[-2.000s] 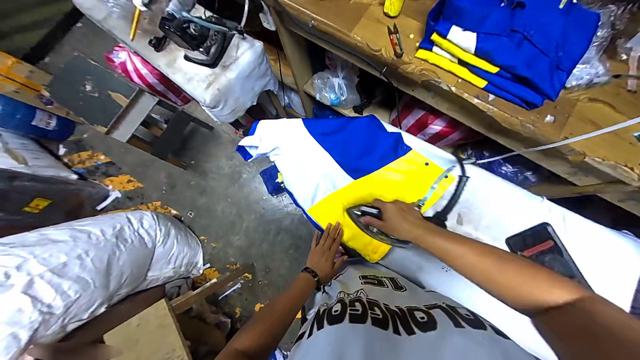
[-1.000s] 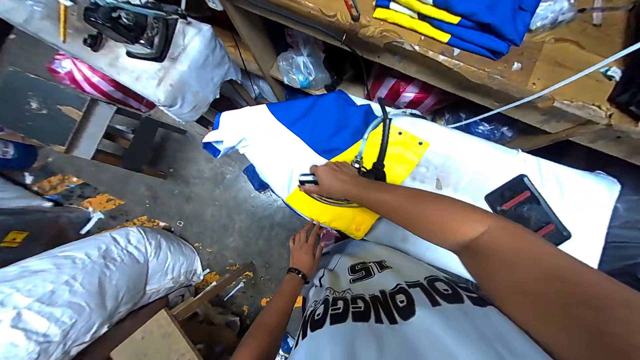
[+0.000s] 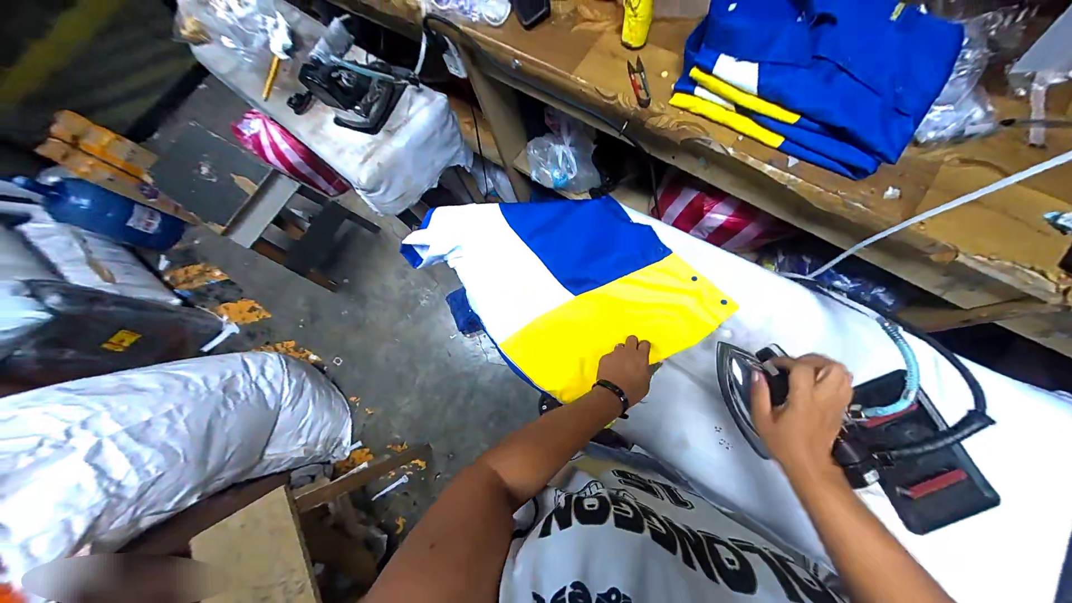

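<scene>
A white, blue and yellow garment [image 3: 586, 293] lies spread over the narrow end of a padded white ironing board [image 3: 695, 410]. My left hand [image 3: 626, 368] rests on the garment's yellow part near its lower edge, fingers bent over the fabric; whether it pinches the cloth I cannot tell. Beyond the garment's right edge, my right hand [image 3: 804, 402] grips the handle of a steam iron [image 3: 741, 385], which touches or nearly touches the bare board cover. Behind that hand lies a black iron rest [image 3: 938, 477] with red strips, partly hidden by the iron's hose and cord.
A wooden workbench [image 3: 988, 201] along the far side holds folded blue garments [image 3: 821, 75] and thread snips [image 3: 639, 82]. Another iron [image 3: 356, 92] stands on a padded table at upper left. White sacks [image 3: 167, 444] and a wooden stool [image 3: 251, 536] are at lower left.
The iron, in my right hand, has moved off the garment to the right, near the black rest. My left hand now lies on the yellow fabric rather than at its lower edge.
</scene>
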